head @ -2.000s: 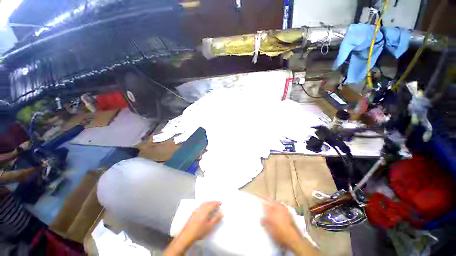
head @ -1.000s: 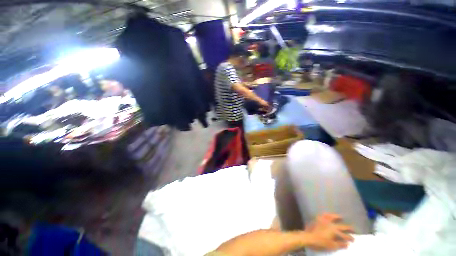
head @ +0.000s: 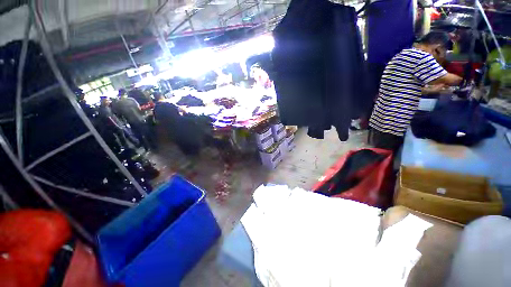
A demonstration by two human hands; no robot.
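A white cloth pile [head: 325, 238], very bright and overexposed, lies at the bottom centre on the outer end of the table. Single layers cannot be told apart. The tan table cover [head: 442, 246] shows to its right. The rounded pale grey padded form [head: 483, 255] is cut off by the lower right edge. Neither my left hand nor my right hand is in the picture. The iron is out of view.
A blue plastic bin [head: 162, 232] stands on the floor at left, a red sack [head: 33, 246] beside it. A red bag [head: 364, 179] and an open carton [head: 448, 193] are beyond the pile. Dark clothes [head: 319, 73] hang above. A person in a striped shirt [head: 406, 84] works at right.
The view has swung left from the ironing area to the pile and floor. The hand on the grey form has left the picture. The form is now at the far right edge.
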